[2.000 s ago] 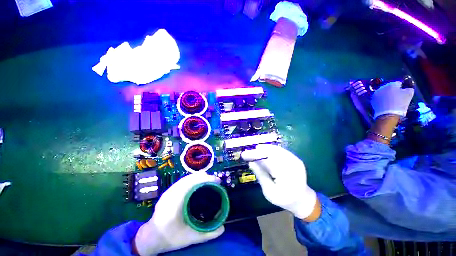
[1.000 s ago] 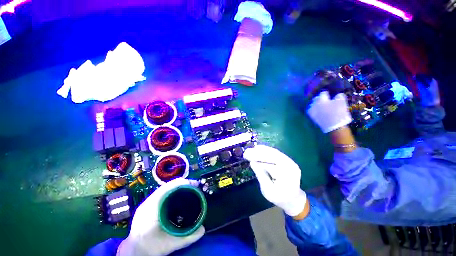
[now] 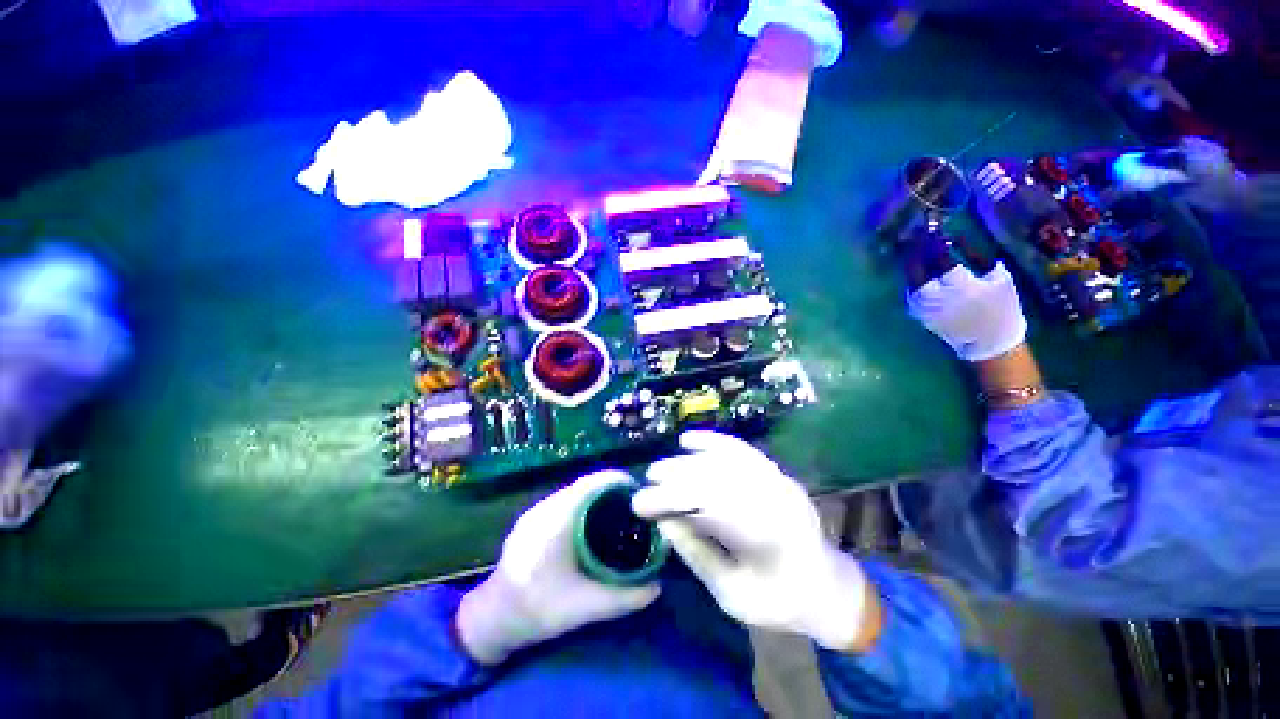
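Observation:
My left hand (image 3: 541, 576), in a white glove, holds a green round cup (image 3: 621, 535) with dark contents, below the board's front edge. My right hand (image 3: 758, 541), in a white glove, is at the cup's right rim with its fingers pinched together. The thin brush it held in the earlier views is hidden by the fingers and cup. A green circuit board (image 3: 541, 452) lies flat beyond my hands. It carries three copper-wound rings (image 3: 557, 297) in a column and three pale parallel bars (image 3: 702, 318) on the right.
A glowing white cloth (image 3: 414, 148) and a wrapped bundle (image 3: 765, 120) lie behind the board. At right, a coworker's gloved hand (image 3: 971, 312) holds a shiny cup (image 3: 932, 186) beside another circuit board (image 3: 1074, 239). A blurred pale shape (image 3: 56, 337) is at the left edge.
My right hand has moved from the board's right front corner to the cup. My left hand and cup sit clear of the board's front edge. A blurred shape has appeared at left.

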